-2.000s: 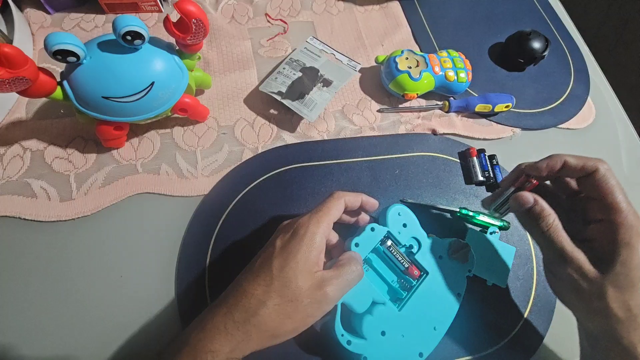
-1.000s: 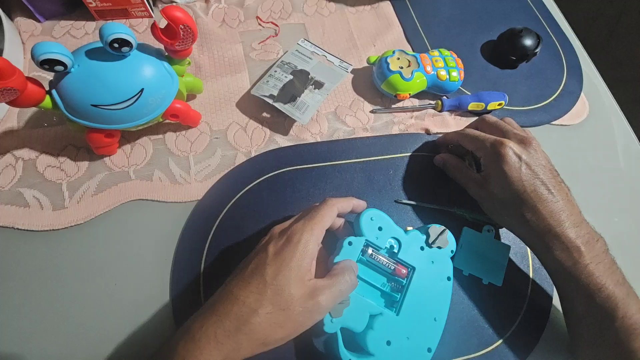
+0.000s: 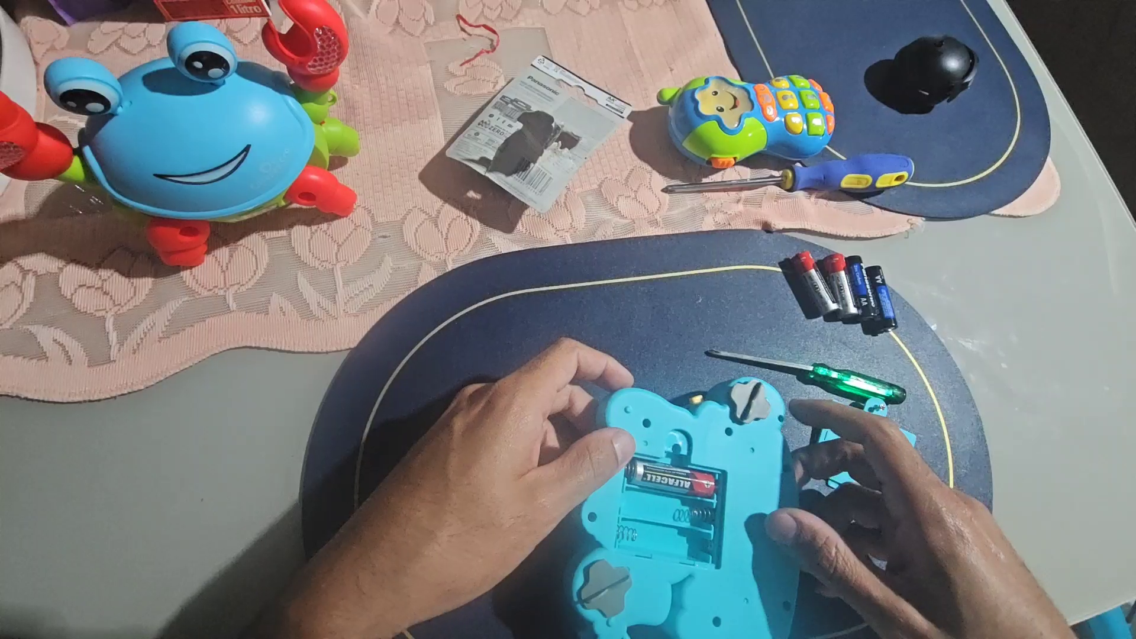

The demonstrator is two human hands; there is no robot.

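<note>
A turquoise plastic toy lies back side up, its battery compartment uncovered. One red-and-silver AA battery sits in the top slot; the lower slots show bare springs. My left hand holds the toy's upper left edge between thumb and fingers. At the toy's right edge is my right hand, fingers apart, no object visible in it. It partly hides the turquoise battery cover. A green-handled screwdriver rests just above. Several AA batteries lie side by side near the mat's upper right edge.
The dark blue placemat lies under the toy. Beyond it are a blue crab toy, a battery package, a toy phone, a blue-handled screwdriver and a black round object on a second placemat.
My right hand has come back from the loose batteries to the toy's right edge. Two red-topped batteries now lie beside the blue ones. The toy has turned slightly under my left hand.
</note>
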